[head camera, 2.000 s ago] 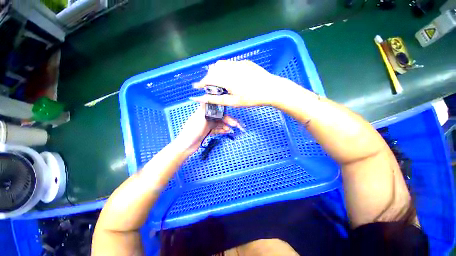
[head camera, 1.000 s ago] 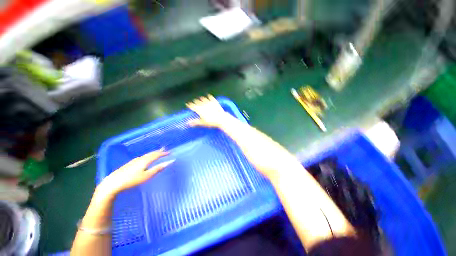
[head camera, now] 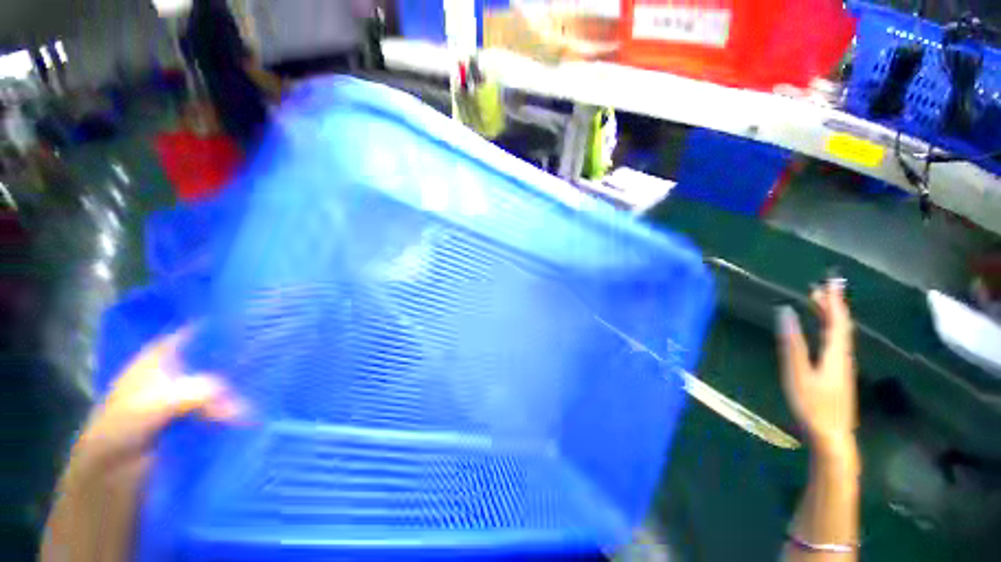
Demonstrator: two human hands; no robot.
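The blue perforated basket (head camera: 406, 318) fills the middle of the view, blurred and tilted, its open side facing me. No adapter shows in it. My left hand (head camera: 159, 401) is at its left edge with the fingers around the side; some of the grip is hidden or blurred. My right hand (head camera: 821, 379) is to the right of the basket, apart from it, raised over the green bench with fingers spread and nothing in it. A thin band shows at that wrist.
A shelf (head camera: 757, 115) crosses the upper right, bearing a red bin (head camera: 735, 38) and a blue basket (head camera: 933, 82) with black corded items. A white tray (head camera: 966, 329) lies at the far right. A dark-clothed person (head camera: 220, 66) and a red container (head camera: 195, 163) are at upper left.
The view has swung left and up. The basket has been raised and tilted off its flat position. My right hand has left its rim; my left hand has moved to its left edge.
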